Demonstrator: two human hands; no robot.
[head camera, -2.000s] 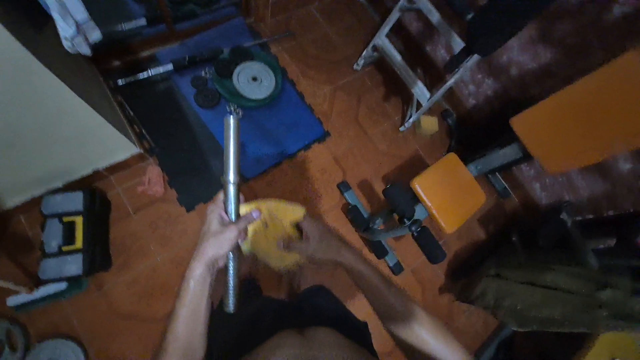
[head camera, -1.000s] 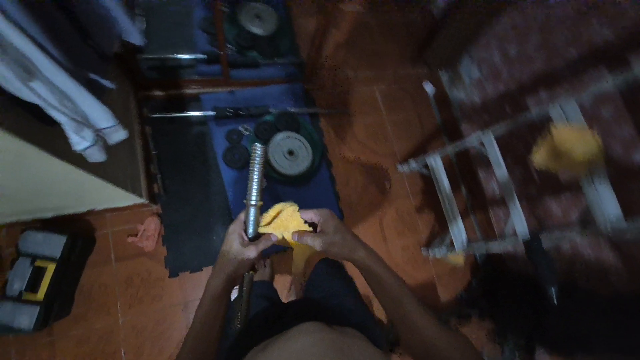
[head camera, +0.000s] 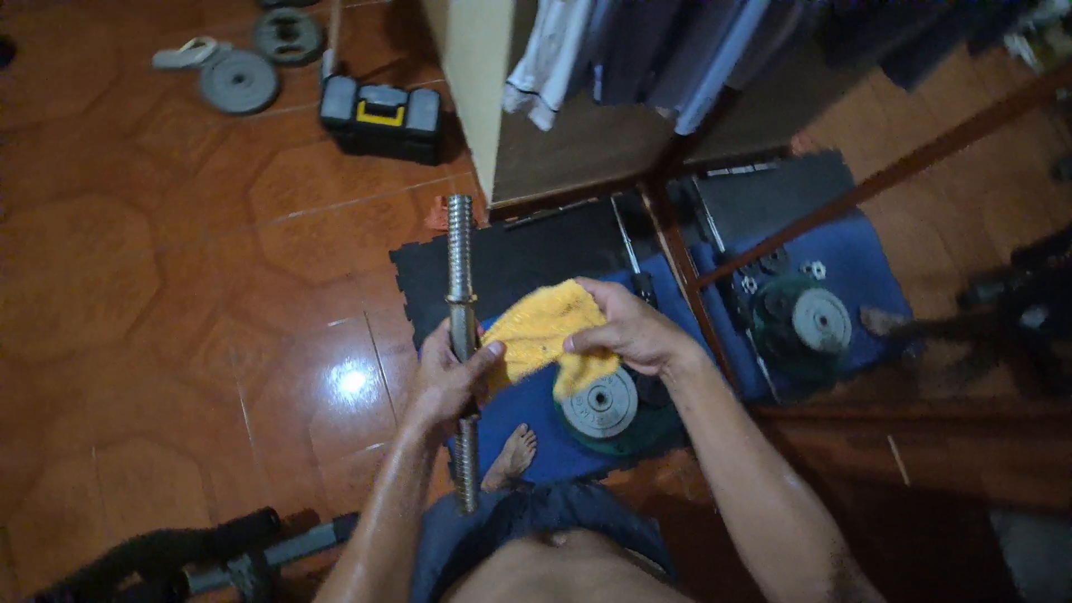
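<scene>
My left hand (head camera: 452, 364) grips a metal dumbbell bar (head camera: 461, 260) near its middle; both ends of the bar are threaded and it stands almost lengthwise in the view. A yellow cloth (head camera: 540, 327) stretches from the fingers of that hand to my right hand (head camera: 624, 327), which pinches its right end between thumb and fingers. One corner of the cloth hangs in front of a grey weight plate (head camera: 600, 404) on the floor mats. The fingers behind the bar are partly hidden.
Black and blue foam mats (head camera: 536, 239) lie by a mirror (head camera: 938, 209). A toolbox (head camera: 381, 121) and a grey plate (head camera: 239, 81) rest on the tiles. Clothes (head camera: 636, 50) hang above. Black padded equipment (head camera: 226, 553) is at the lower left, and a bare foot (head camera: 515, 456) is on the mat.
The view has swung strongly. The yellow cloth, bunched between my hands a second ago, is now spread out between them, with my right hand farther from the bar. My left hand still holds the bar.
</scene>
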